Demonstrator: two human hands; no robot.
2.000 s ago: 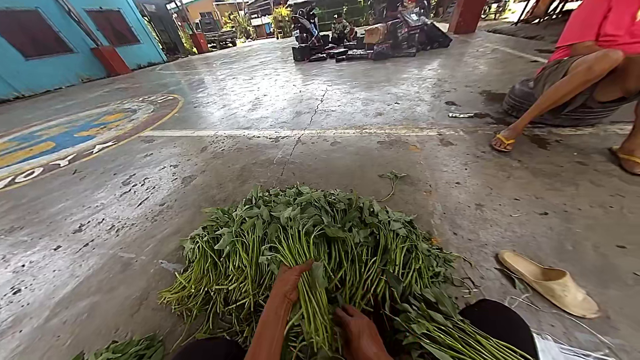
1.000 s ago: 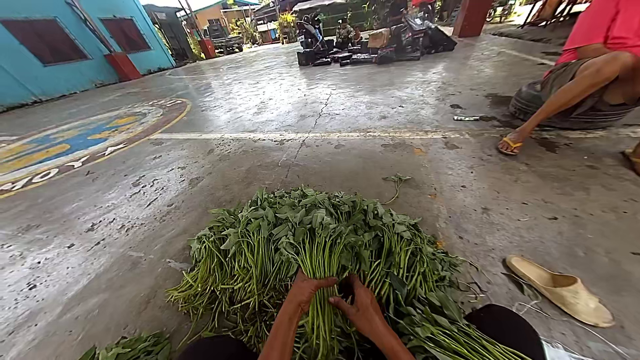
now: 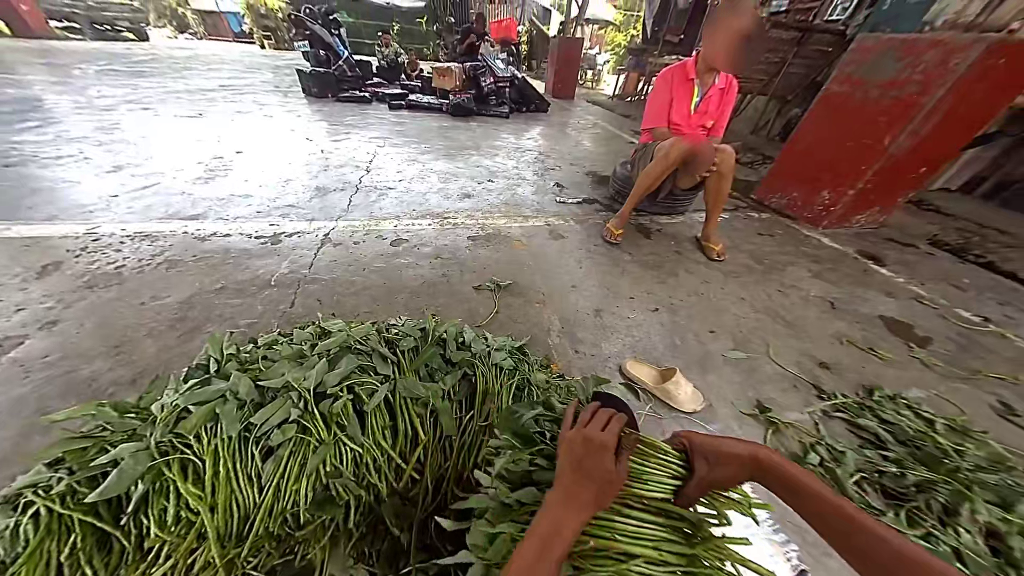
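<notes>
A broad heap of leafy green-stemmed vegetables (image 3: 320, 432) covers the concrete at the lower left and centre. To its right lies a second pile of stems (image 3: 664, 504), leaves toward the left and cut ends toward the right, partly over a whitish sheet (image 3: 760, 536). My left hand (image 3: 592, 456) rests on the upper part of this pile with bent fingers. Around the stems near their cut ends curls my right hand (image 3: 708, 464), its fingertips partly hidden. Whether either hand grips a separate bunch cannot be told.
A beige slipper (image 3: 666, 386) lies just beyond my hands. Loose greens (image 3: 920, 472) spread at the right. A person in a pink shirt (image 3: 690, 104) sits on a tire (image 3: 652, 188) beside a red concrete block (image 3: 888, 128). Farther back are dark boxes (image 3: 320, 82) and people.
The view has swung right. My hands have left the middle of the large heap and are now at the stem pile on its right.
</notes>
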